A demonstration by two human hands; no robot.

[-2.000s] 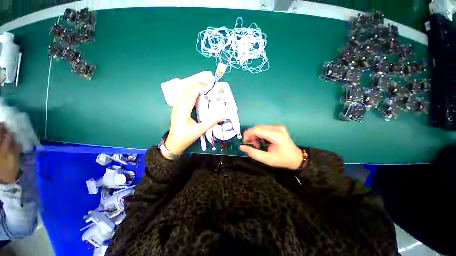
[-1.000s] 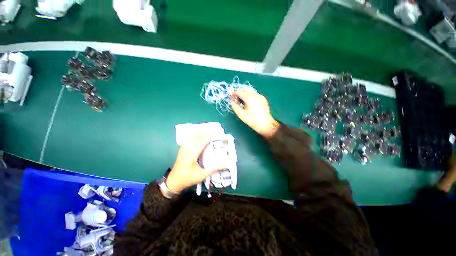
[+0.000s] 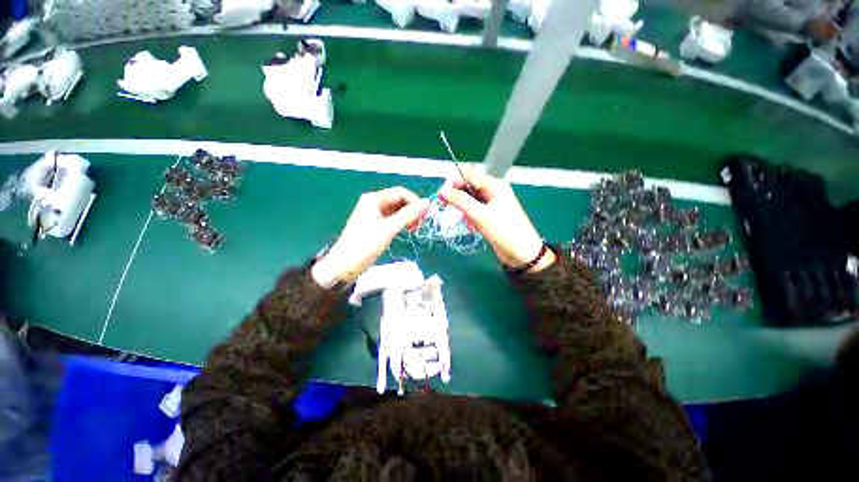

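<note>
A tangle of thin white strands (image 3: 450, 231) lies on the green bench, just in front of both hands. My left hand (image 3: 381, 226) pinches part of the strands with its fingertips. My right hand (image 3: 494, 216) pinches strands close beside it and also holds a screwdriver (image 3: 452, 149), its thin shaft pointing up and left. The screwdriver's handle is hidden in the fist. The open white camera housing (image 3: 414, 329) lies on the bench nearer my body, touched by neither hand, with its white bracket (image 3: 388, 275) at its upper left.
Lens modules lie in a large pile (image 3: 650, 249) at right and a small group (image 3: 200, 193) at left. A black tray (image 3: 791, 245) is far right. A white camera body (image 3: 61, 196) stands far left. A blue bin (image 3: 104, 424) is lower left. White bodies sit beyond the pale rail (image 3: 283, 155) and post.
My left hand has let go of the housing and moved up to the strands beside my right hand. The housing now lies on the bench. The view has tilted up.
</note>
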